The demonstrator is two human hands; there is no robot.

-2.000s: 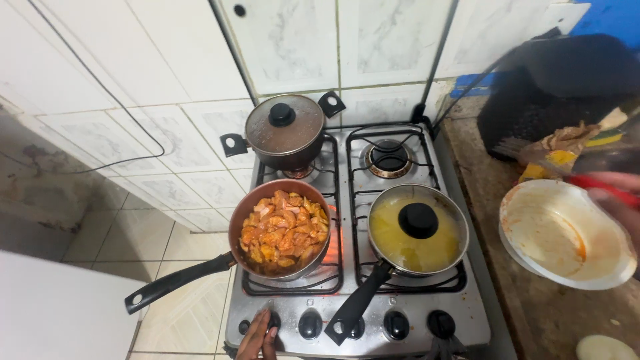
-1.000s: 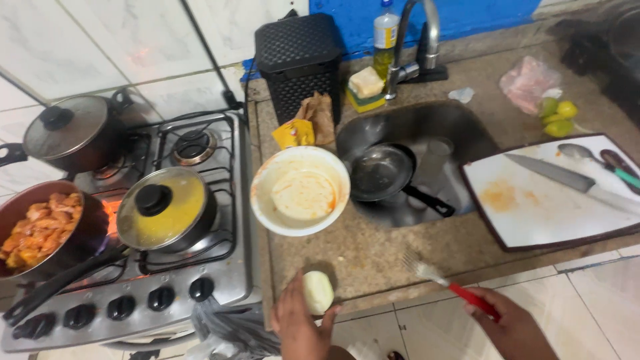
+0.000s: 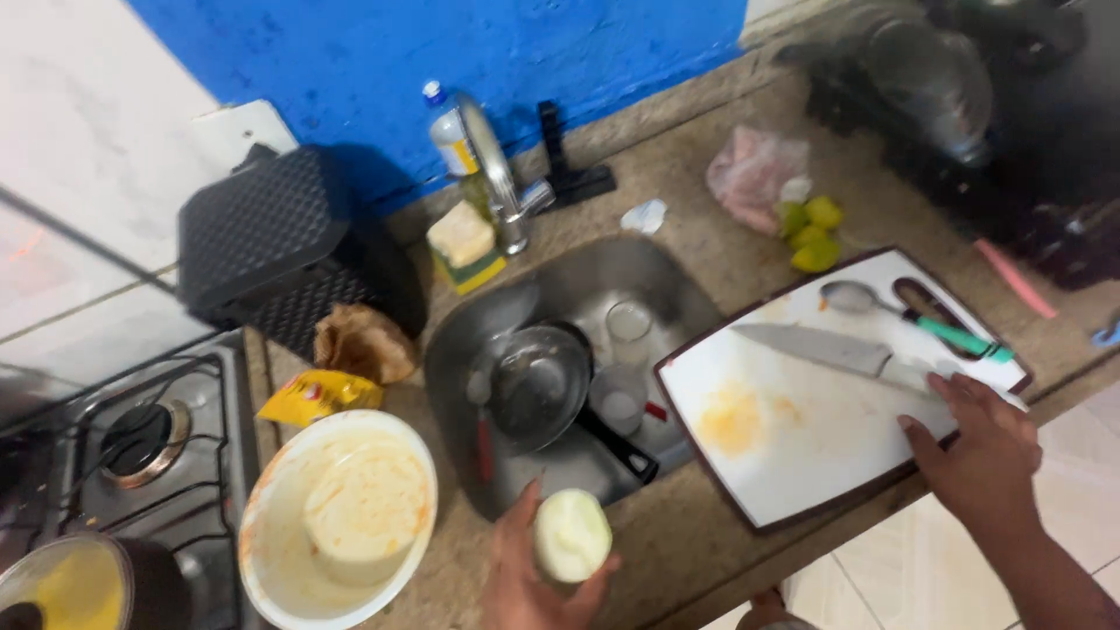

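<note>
My left hand (image 3: 547, 569) is closed around a pale peeled onion (image 3: 572, 535) at the counter's front edge, right of a food-smeared white bowl (image 3: 255, 534). At the right, my right hand (image 3: 980, 437) is over the near right part of a white cutting board (image 3: 822, 437), thumb apart from the fingers. Its fingertips touch or nearly touch the pale handle of a kitchen knife (image 3: 814, 346) lying flat on the board. Beyond the knife lies a spoon (image 3: 853, 297) with a green handle. A red-handled utensil (image 3: 484, 442) lies in the sink's left side.
The steel sink (image 3: 652, 262) holds a black frying pan (image 3: 538, 389) and clear containers. Behind it stand a faucet (image 3: 494, 166), a bottle and a sponge (image 3: 464, 245). Limes (image 3: 814, 236) and a plastic bag (image 3: 757, 175) lie behind the board. The gas stove (image 3: 210, 420) is at left.
My left hand has taken hold of the onion, which lay on the counter. My right hand has let go of the red-handled fork and moved to the knife's handle. The view has swung right from the stove.
</note>
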